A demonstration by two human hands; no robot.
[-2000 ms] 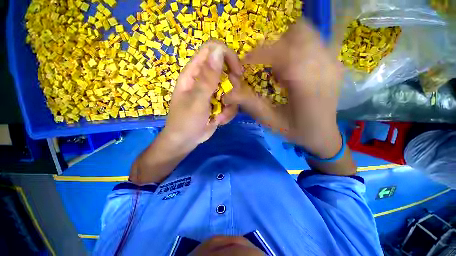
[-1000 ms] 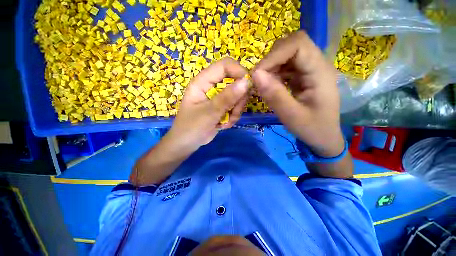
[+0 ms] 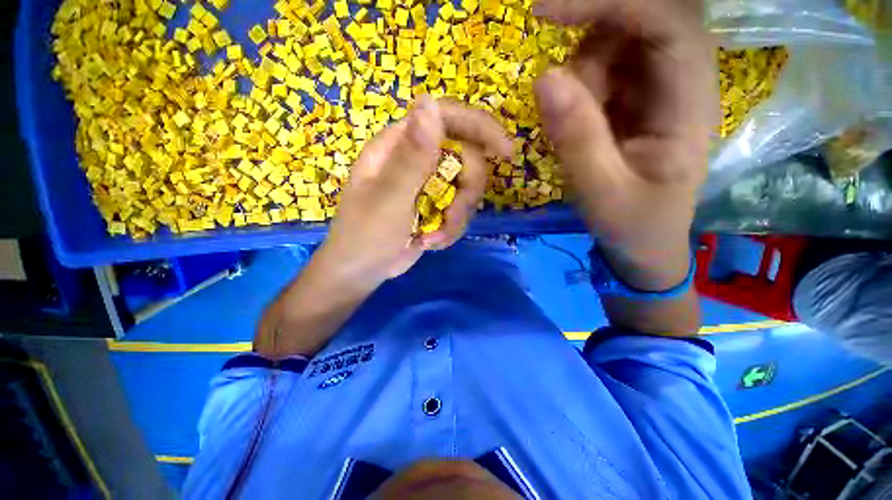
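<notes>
Many small yellow square blocks (image 3: 284,127) lie spread over the floor of a blue tray (image 3: 196,248). My left hand (image 3: 386,186) is above the tray's near edge, its fingers curled around several yellow blocks (image 3: 436,191) in the palm. My right hand (image 3: 636,127) is raised over the tray's right side, blurred, with thumb and fingers apart and nothing seen between them. Its upper part is cut off by the top edge. A blue band (image 3: 641,286) is on the right wrist.
A clear plastic bag (image 3: 810,93) with more yellow blocks is right of the tray, partly behind my right hand. A red stool (image 3: 748,278) stands below right on the blue floor, beside a person's grey-clothed part (image 3: 846,303). Dark frames stand at the lower right.
A second ago both hands met at the fingertips. My right hand has moved up and right, away from the left, and its fingers have parted. My left hand still cups the blocks.
</notes>
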